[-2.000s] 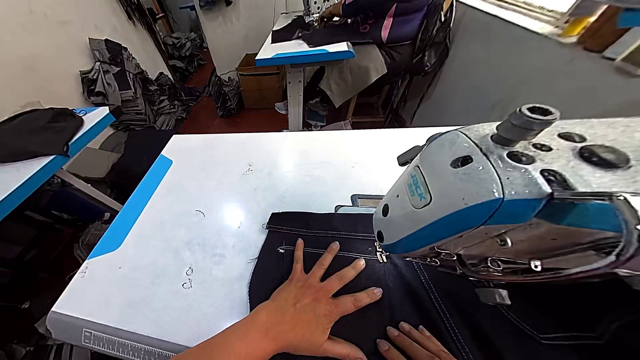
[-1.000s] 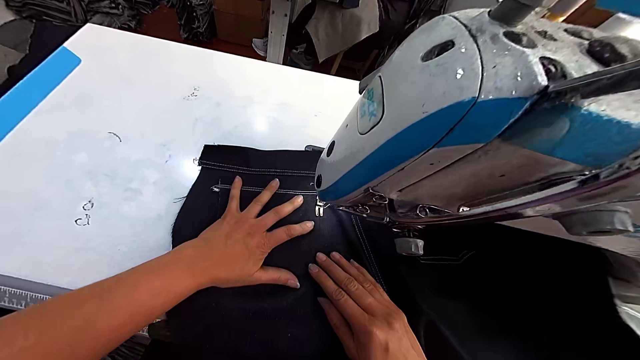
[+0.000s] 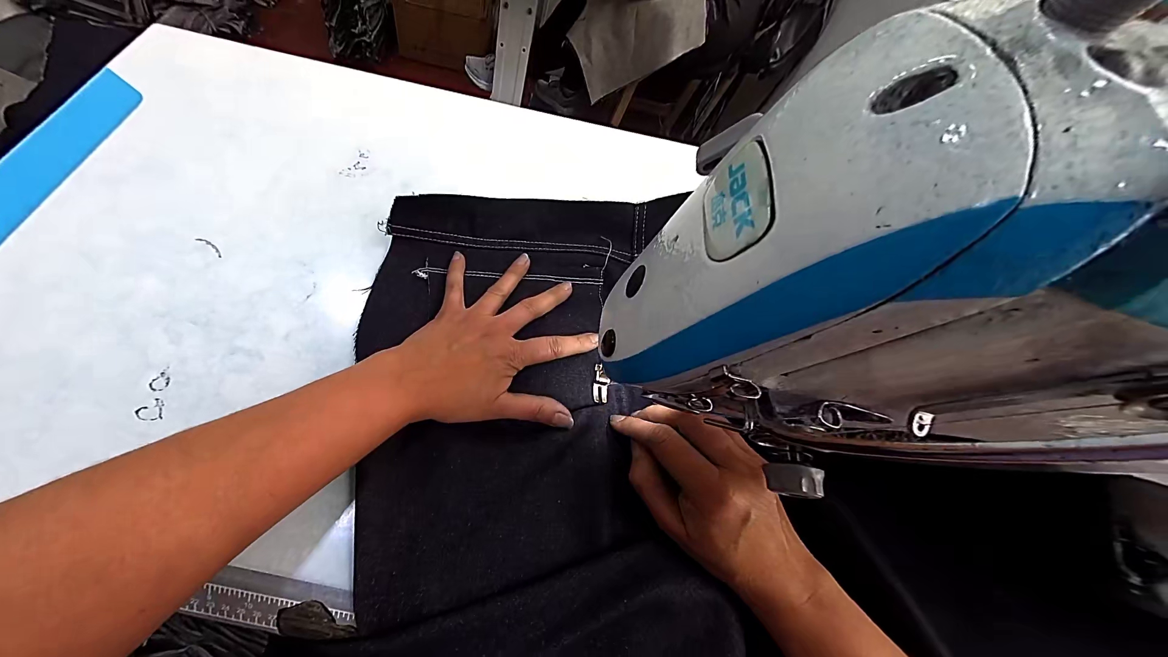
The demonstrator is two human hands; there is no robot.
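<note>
Dark denim fabric (image 3: 474,511) with pale double stitching lies under the head of a Jack sewing machine (image 3: 849,210). The metal presser foot (image 3: 599,384) rests on the fabric or just above it; which, I cannot tell. My left hand (image 3: 493,356) is spread flat on the denim, left of the foot, fingers apart. Right of the foot and under the machine head, my right hand (image 3: 703,484) has its fingertips at a fold or seam of the denim; whether they pinch it is hidden. A loose thread lies near the upper stitching.
The white table (image 3: 228,164) has a blue edge (image 3: 68,151) at left and a ruler strip (image 3: 246,607) at its near edge. Beyond it are a metal table leg (image 3: 514,50), a cardboard box (image 3: 443,32), dark bundled cloth and part of a seated person.
The denim has shifted away from me, past the presser foot. My right hand has gone from lying flat on the fabric to fingertips beside the foot. My left hand stays spread.
</note>
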